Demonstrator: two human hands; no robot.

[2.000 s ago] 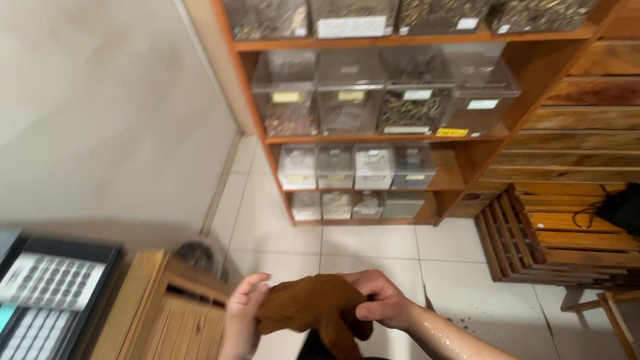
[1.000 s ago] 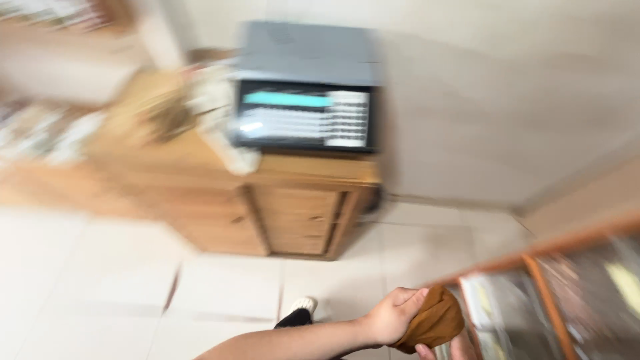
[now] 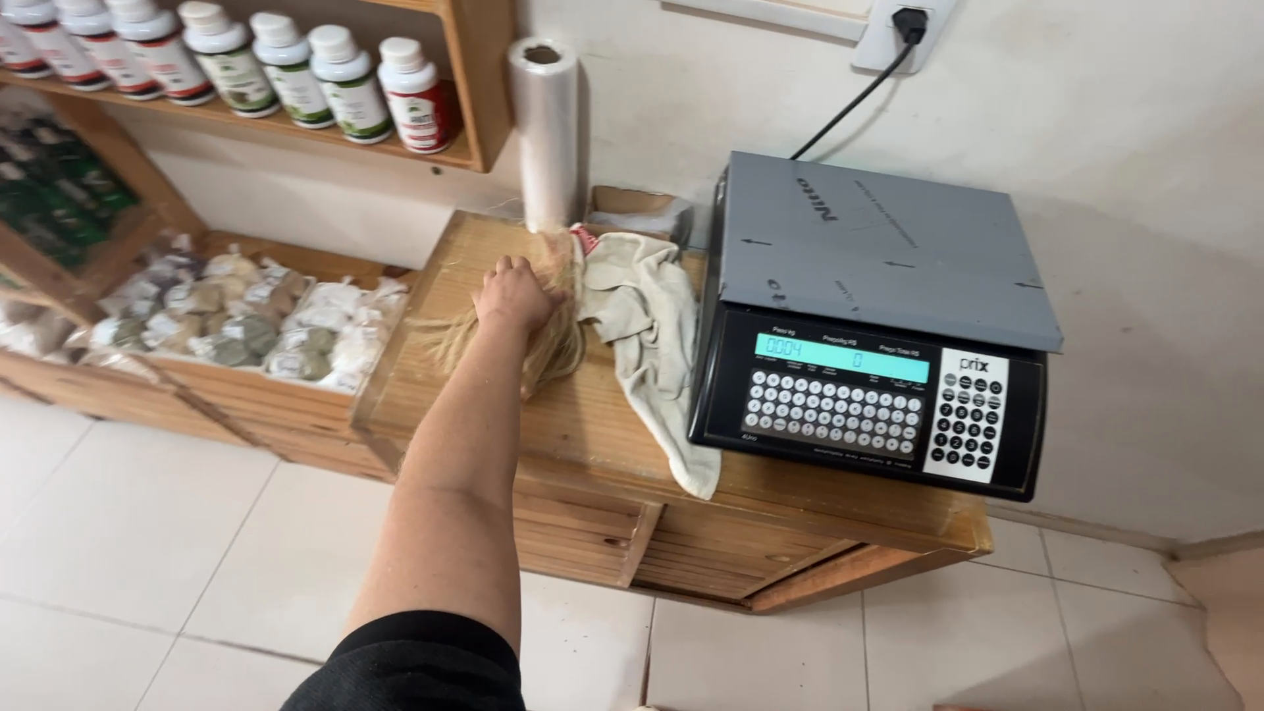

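My left hand (image 3: 513, 294) reaches palm down over the wooden cabinet top, its fingers curled on a bundle of pale straw-like fibres (image 3: 558, 346). Loose strands fan out to the left of the wrist and below it. Just right of the bundle, a crumpled off-white cloth (image 3: 647, 326) hangs partly over the cabinet's front edge. A digital price scale (image 3: 879, 395) with a grey platform and a lit display stands to the right of the cloth. My right hand is out of view, and the brown cloth does not show.
A roll of clear plastic (image 3: 546, 138) stands behind the fibres, beside a small cardboard box (image 3: 637, 212). White-capped bottles (image 3: 346, 84) line a shelf at upper left. Bagged powders fill a wooden bin (image 3: 247, 380) at left. A black cord (image 3: 854, 104) runs from the wall socket behind the scale.
The view has swung from the shelves of clear bins to the cabinet. Both hands held a brown cloth earlier; now my left hand is off it and on the fibre bundle. My right hand has left the view.
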